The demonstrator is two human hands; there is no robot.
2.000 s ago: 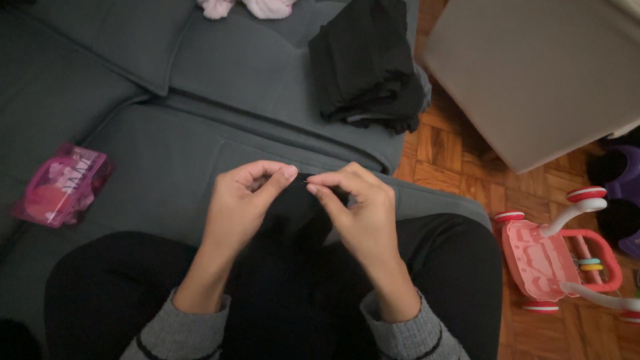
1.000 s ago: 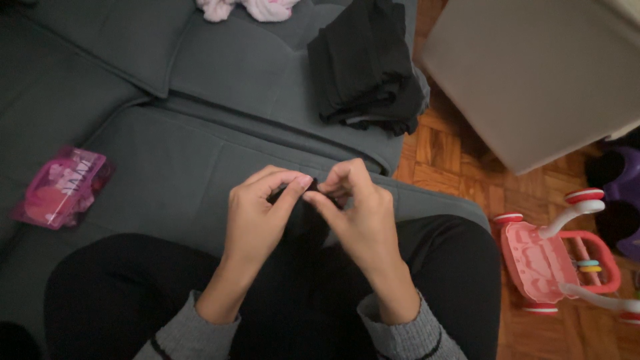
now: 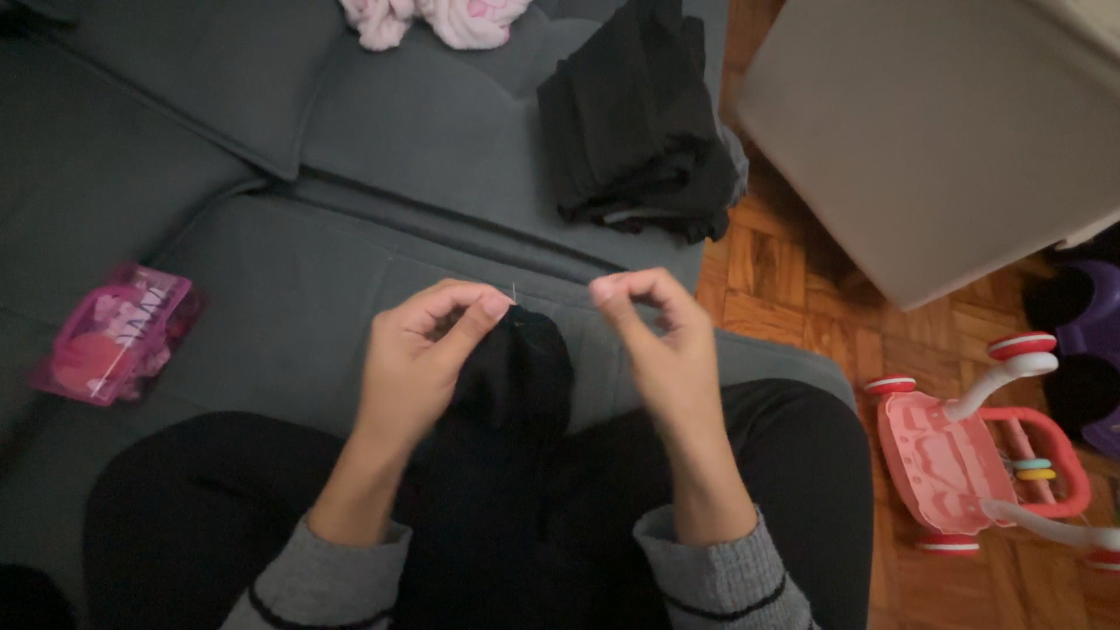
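My left hand (image 3: 424, 354) pinches the top edge of a black cloth (image 3: 529, 372) between thumb and forefinger, above my lap. From the cloth beside those fingertips a thin needle (image 3: 514, 292) points upward. To the right, apart from the cloth, my right hand (image 3: 665, 341) has its thumb and forefinger tips pressed together. Whether a thread lies between them is too fine to tell. The cloth hangs toward my dark trousers and is hard to separate from them lower down.
On the grey sofa (image 3: 420, 114) lie folded black clothes (image 3: 630, 131), pink-and-white fabric (image 3: 472, 17) and a pink transparent case (image 3: 118, 337). A pale box-like piece (image 3: 927, 131) stands at right. A pink wheeled toy (image 3: 949, 459) and a purple toy (image 3: 1089, 315) rest on the parquet floor (image 3: 770, 271).
My hands were close together, fingertips nearly touching. Now my right hand is farther right, away from the cloth, and the needle shows beside my left fingertips.
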